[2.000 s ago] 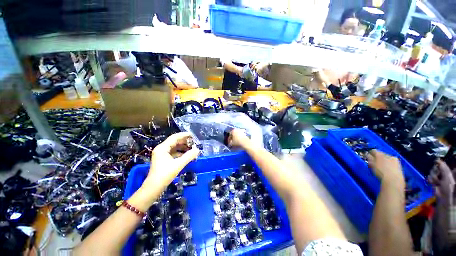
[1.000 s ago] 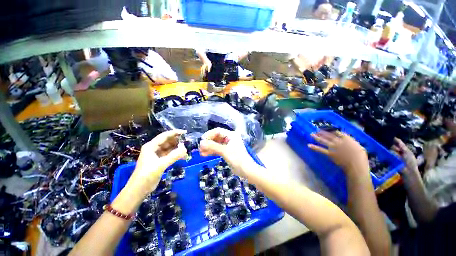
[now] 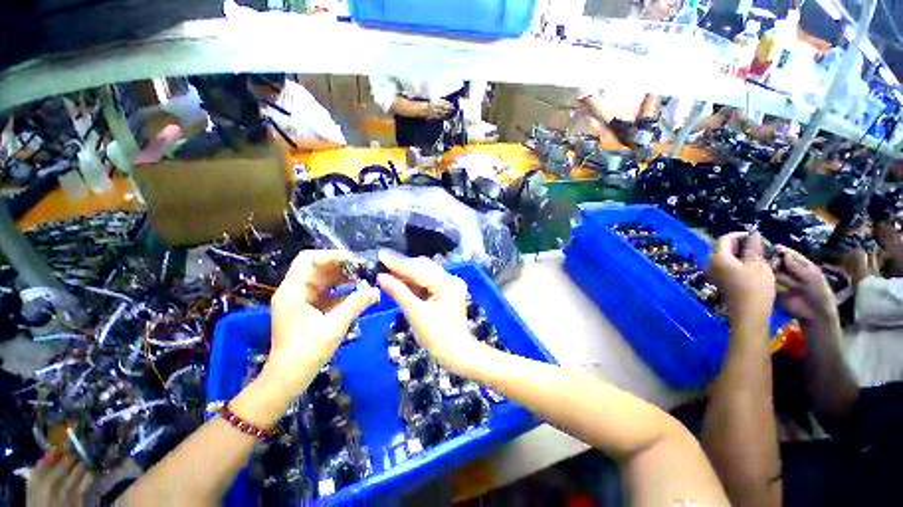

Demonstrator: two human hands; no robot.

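A small camera module (image 3: 362, 269) is held above the back edge of the blue plastic tray (image 3: 381, 371). My left hand (image 3: 315, 305) grips its left side with thumb and fingers. My right hand (image 3: 426, 300) meets it from the right, fingertips pinched at the module; whether they hold a separate tiny piece cannot be told. More camera modules (image 3: 426, 411) stand in rows in the tray, lenses up, partly hidden by my hands and forearms.
A clear plastic bag (image 3: 396, 220) lies behind the tray. Tangled cable leads (image 3: 149, 337) are heaped at left. Stacked blue trays (image 3: 634, 322) stand at right, beside a neighbour's hands (image 3: 748, 272). A cardboard box (image 3: 213, 193) is behind left. A white shelf (image 3: 297, 54) crosses above.
My right hand has come back from the plastic bag to the module at my left fingertips. The neighbour's hands have moved from over their tray to its right side. The view has shifted.
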